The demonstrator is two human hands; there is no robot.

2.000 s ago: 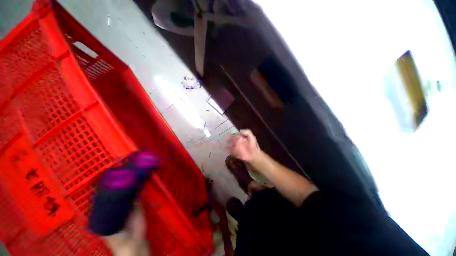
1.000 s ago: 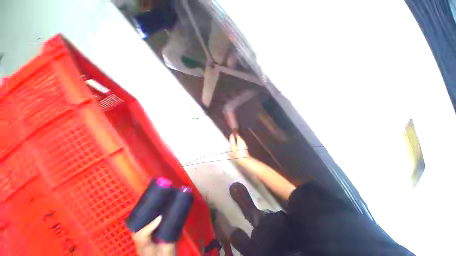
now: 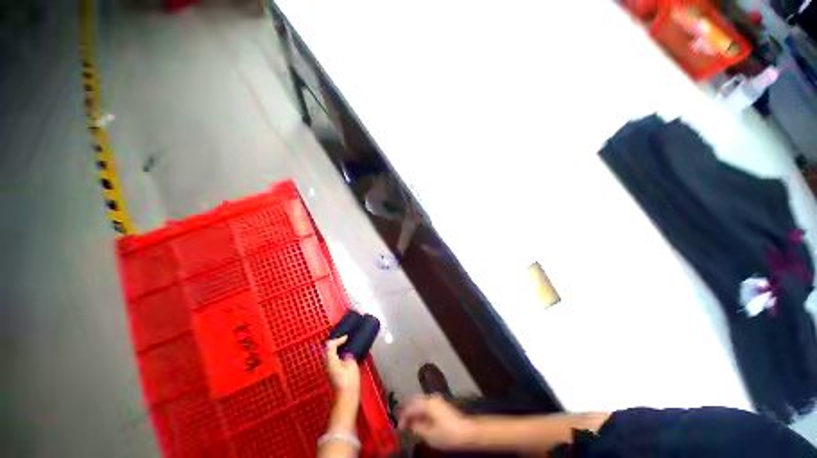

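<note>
My left hand [image 3: 343,365] holds a pair of dark thread spools [image 3: 357,335] side by side, over the edge of a red crate [image 3: 237,326]. A little magenta shows at the hand end of the spools. My right hand [image 3: 434,422] is at the bottom, between the crate and the table, with fingers curled and blurred. I cannot tell whether it holds anything. A bundle of black textile pieces [image 3: 708,215] lies on the white table [image 3: 484,116] at the right, with a magenta tie and a white tag. A small yellow-brown card [image 3: 543,284] lies on the table.
The red crate stands on the floor beside the table. Yellow-black tape [image 3: 106,170] runs along the floor at the left. A small red tray [image 3: 694,38] with oddments is at the table's far right. Dark things and a stool-like frame show under the table edge.
The view has swung up and back, showing more floor, the table and the black bundle. My right hand has come away from under the table. My left hand still holds the spools.
</note>
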